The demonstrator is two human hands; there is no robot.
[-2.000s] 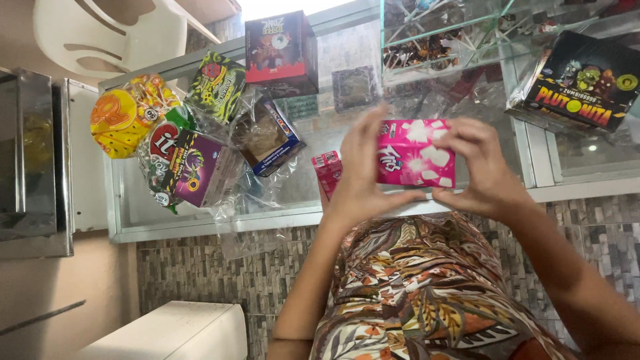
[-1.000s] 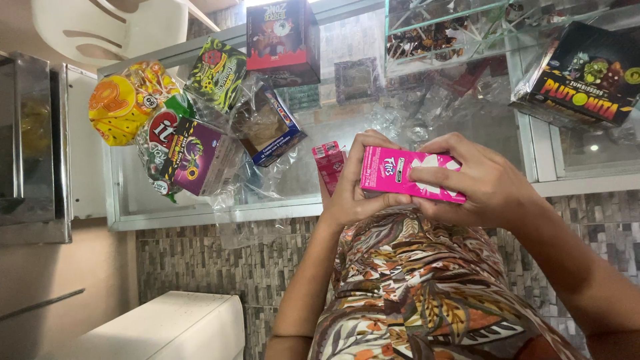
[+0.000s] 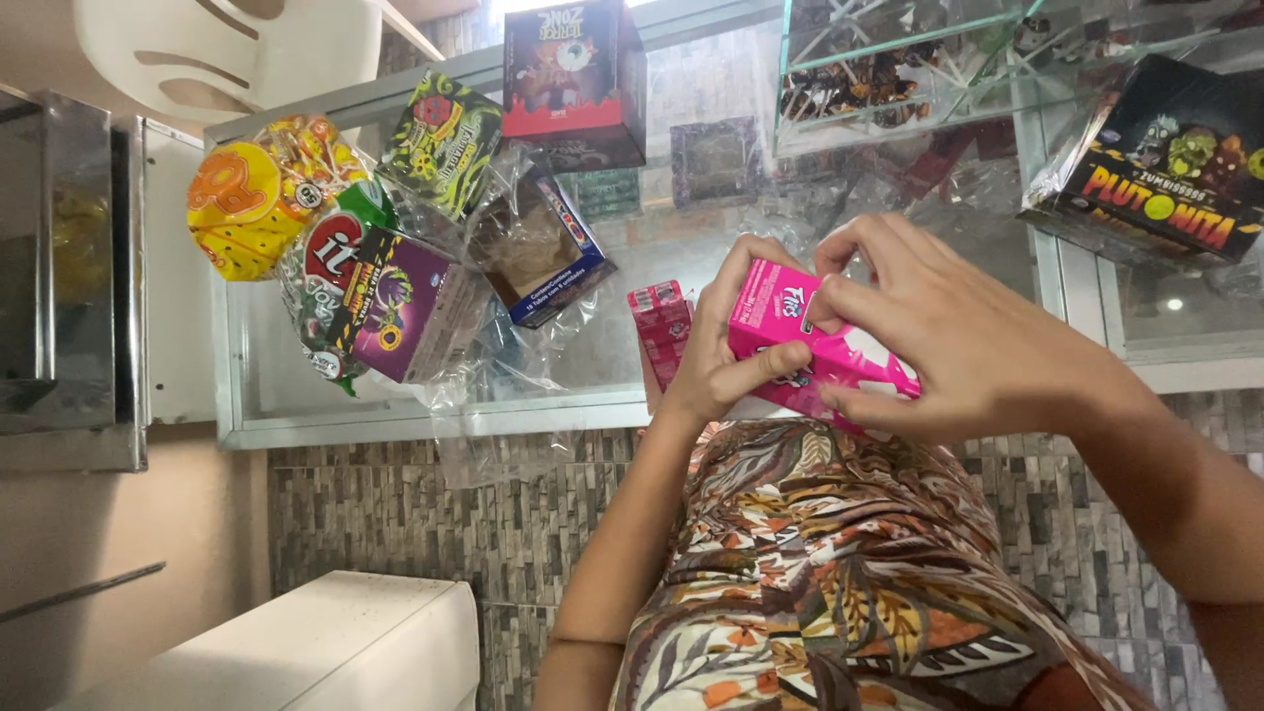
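A pink candy box (image 3: 780, 306) is held at the counter's near edge, just in front of my body. My left hand (image 3: 736, 341) grips its left end, with the thumb across the front. My right hand (image 3: 899, 336) is at its right part, fingers bent over the upper edge and thumb on the lower side. Behind my left hand another pink box (image 3: 660, 321) rests on the glass-topped counter (image 3: 602, 365); part of it is hidden.
Candy bags (image 3: 237, 207), a purple box (image 3: 400, 306), an open blue box (image 3: 563, 267) and clear plastic wrap (image 3: 504, 395) lie at the left. A red and black box (image 3: 573, 89) stands behind. Glass compartments (image 3: 889, 79) and a black box (image 3: 1170, 163) are at the right.
The pink box has turned from lying level to slanting down to the right. My right hand's fingers have shifted from its front face to its upper edge.
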